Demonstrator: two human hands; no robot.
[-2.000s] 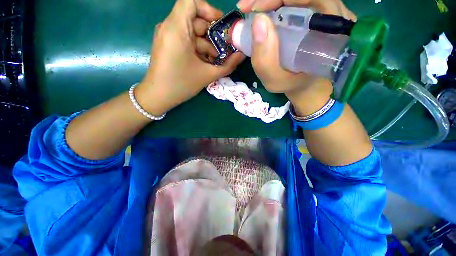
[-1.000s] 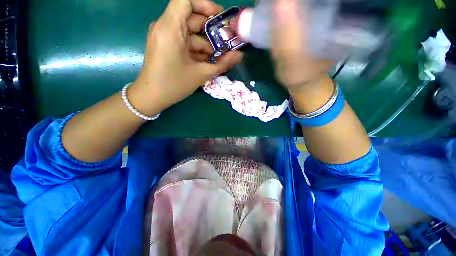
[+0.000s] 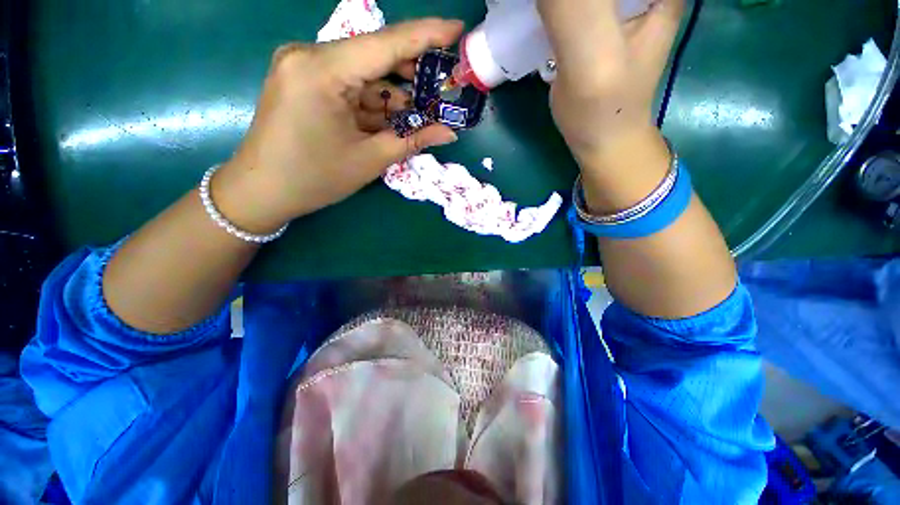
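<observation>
My left hand [image 3: 321,123] holds a small black device housing [image 3: 454,110] between thumb and fingers, its open side with small parts showing. A small dark piece with fine wires shows beside it, under my fingers. My right hand [image 3: 607,84] grips the translucent dispensing syringe [image 3: 513,44], tilted down to the left. The syringe's red-orange hub and needle [image 3: 454,81] are at the housing's inside; whether the tip touches cannot be told. The syringe's rear end is cut off by the top edge.
A twisted white tissue strip [image 3: 469,200] with reddish marks lies on the dark green bench [image 3: 345,237]. More marked tissue is behind my left hand. A crumpled tissue [image 3: 859,87], a clear air hose [image 3: 809,202] and a round gauge [image 3: 878,176] are at the right.
The syringe swung away blurred, and is now back at the housing, steeper and further up. My left hand moved slightly left and down. The housing is turned, and the small wired piece now shows.
</observation>
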